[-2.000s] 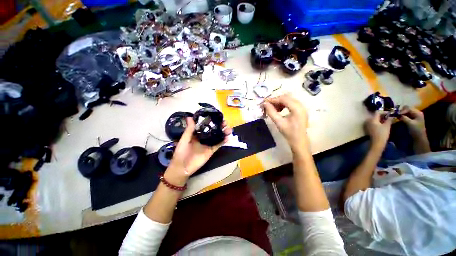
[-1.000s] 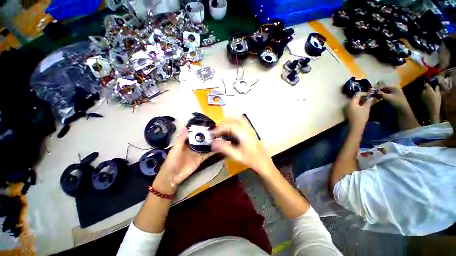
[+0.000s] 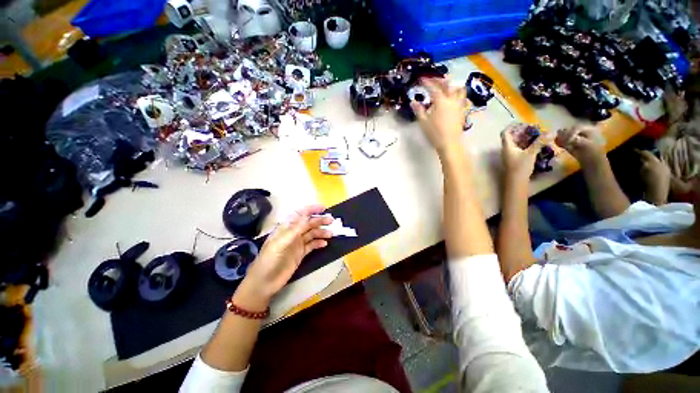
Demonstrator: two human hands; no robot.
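My right hand is stretched out to the group of black units at upper centre. Its thumb and fingers are around a black housing with a silver-white insert; the hand hides part of it. My left hand is over the black mat, palm partly up, fingers apart and slightly curled, holding nothing. A white paper scrap lies on the mat by its fingertips. Black round housings lie left of my left hand, on and beside the mat.
A silver-white insert pile is at upper left, with loose inserts to its right. Behind are white cups and a blue bin. A clear bag is left. A person's hands work close at right.
The unit that was in my left hand is gone from it. My right hand has moved from it up and right to the unit group. The neighbouring person's hands have shifted. The view has shifted.
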